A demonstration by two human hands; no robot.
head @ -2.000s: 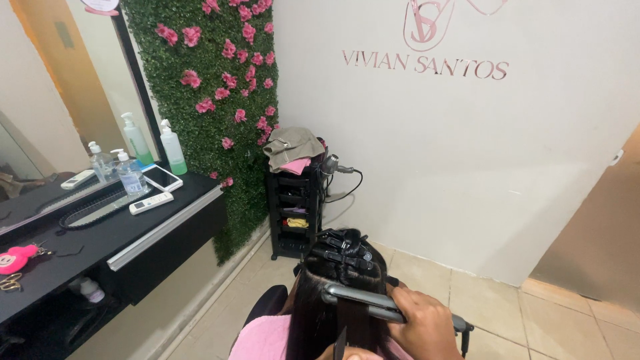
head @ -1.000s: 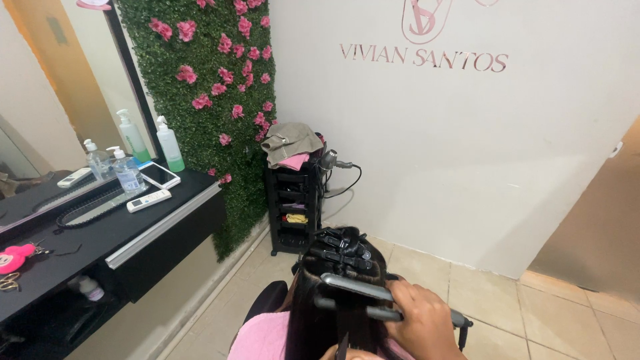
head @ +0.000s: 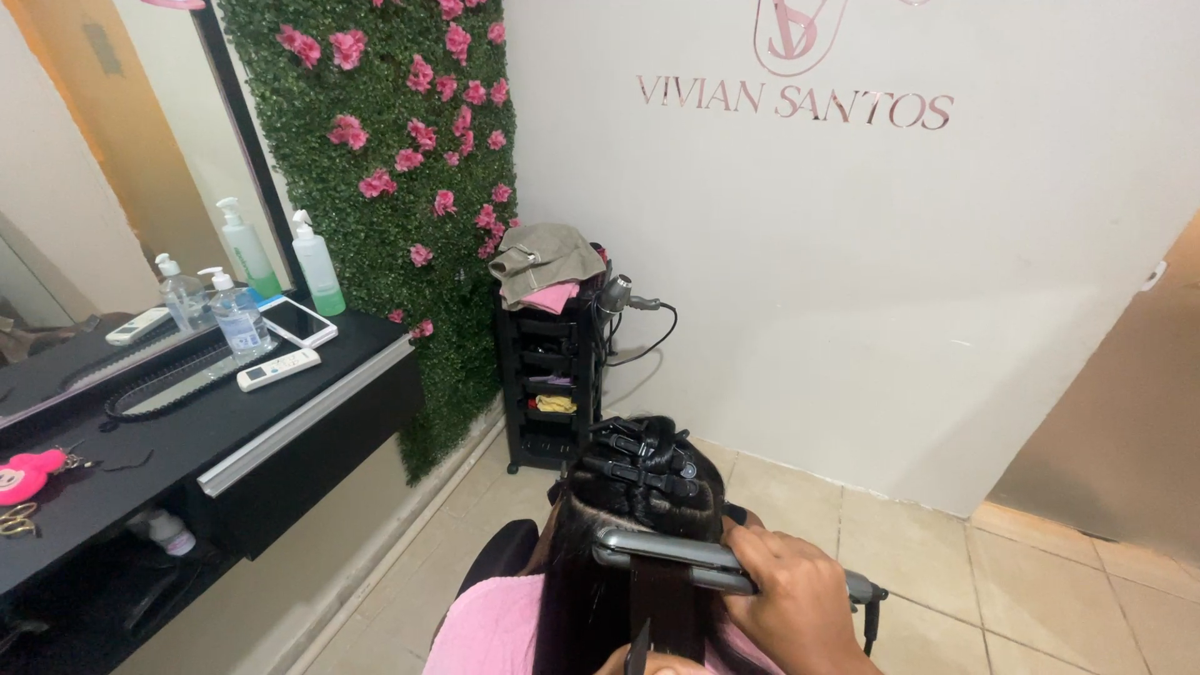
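My right hand (head: 792, 591) grips a grey hair straightener (head: 670, 555), its plates across a section of dark hair (head: 661, 595) at the back of a seated person's head. At the bottom edge, my left hand (head: 661, 662) is partly cut off by the frame; a dark pointed tool, perhaps a comb, rises from its fingers beside the same section. Black hair clips (head: 647, 469) hold the upper hair on the crown. A pink towel (head: 492, 628) lies over the person's shoulders.
A black counter (head: 309, 412) with pump bottles, a white remote control (head: 278, 369) and a pink key ring stands left below a mirror. A black trolley (head: 553, 375) with cloths and a hair dryer (head: 616, 294) stands ahead by the flowered greenery panel.
The straightener was lower along the hair one second ago and is now nearer the scalp. My right hand stays around it.
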